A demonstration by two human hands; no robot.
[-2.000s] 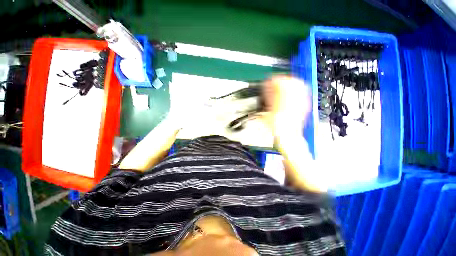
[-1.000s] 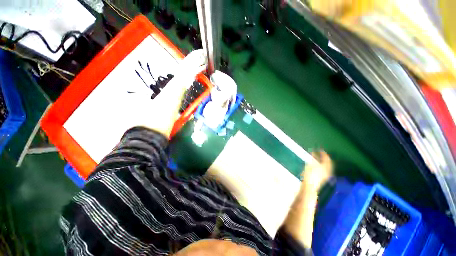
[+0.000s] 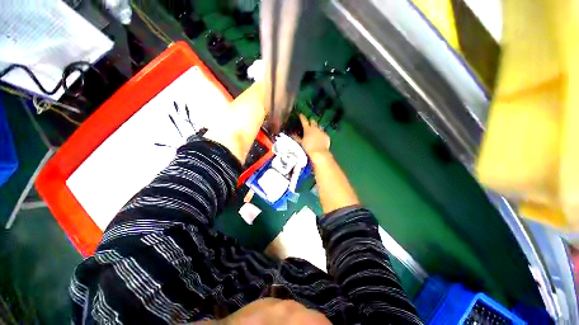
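My left hand (image 3: 244, 120) reaches over the far right corner of the red-orange bin (image 3: 124, 86), its fingers beside a blurred metal post. My right hand (image 3: 312, 138) is stretched out just beyond the small blue box (image 3: 277, 202), at dark adapters (image 3: 293, 125) on the green surface. Blur and the post hide whether either hand grips anything. Thin black cord ends (image 3: 184, 117) lie on the bin's white liner, partly behind my left forearm. The small blue box holds white crumpled cloth (image 3: 289, 155).
The blurred metal post (image 3: 279, 63) stands between my hands. More dark adapters (image 3: 327, 95) lie on the green surface. The white work sheet (image 3: 303, 238) is partly under my right arm. A blue bin (image 3: 482, 311) is at the lower right, a metal rail (image 3: 406, 82) and yellow object (image 3: 527, 120) at the right.
My right hand has moved from the far end of the work sheet, leftward and away from me, to beyond the small blue box. My left hand has shifted slightly. The view has shifted.
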